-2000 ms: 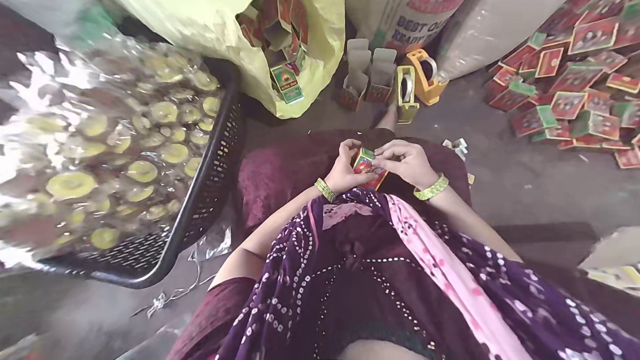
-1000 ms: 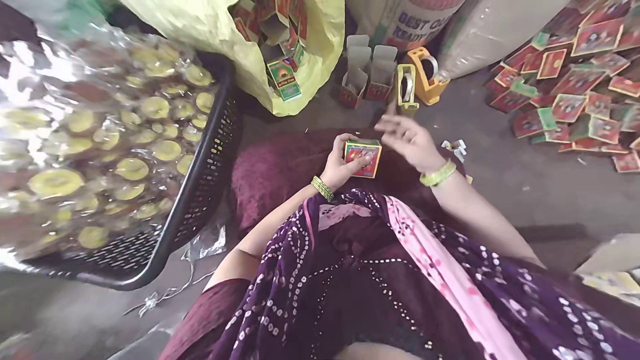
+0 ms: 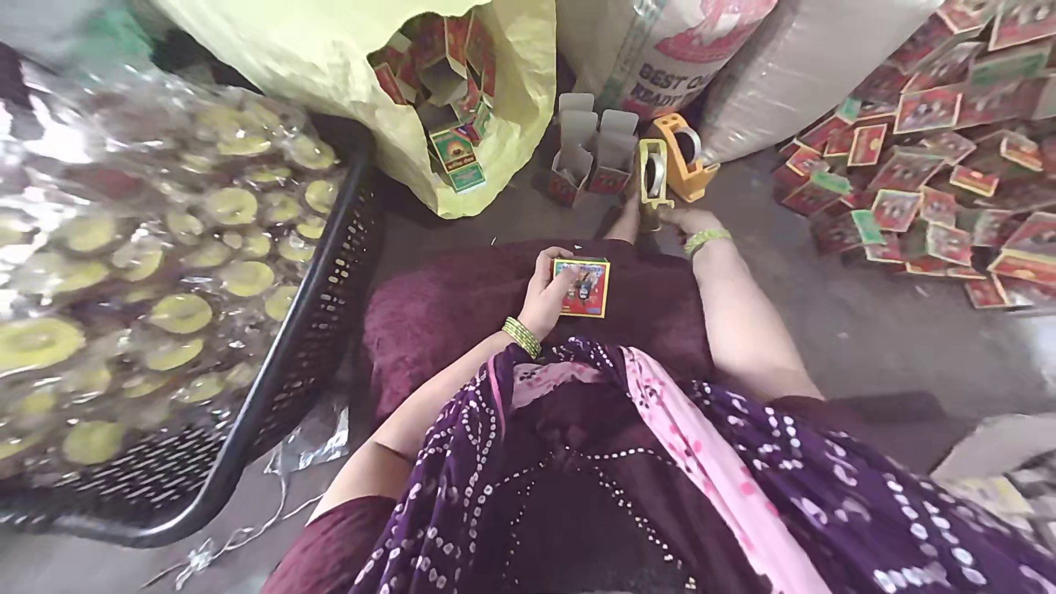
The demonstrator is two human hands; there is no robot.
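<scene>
My left hand is closed on a small red and yellow printed cardboard box above my lap. My right hand reaches forward to the near end of a yellow tape dispenser; its fingers are partly hidden, so whether they grip it is unclear. An orange tape dispenser stands just to the right of the yellow one. Two small open cartons stand upright left of the dispensers.
A black plastic basket full of clear-wrapped yellow round items fills the left. Ahead is a pale yellow sack holding small boxes. White sacks stand behind the dispensers. Many red boxes lie heaped on the floor at right.
My right hand has left the box and moved forward to the tape dispensers. My left hand still holds the box, whose broad printed face now shows.
</scene>
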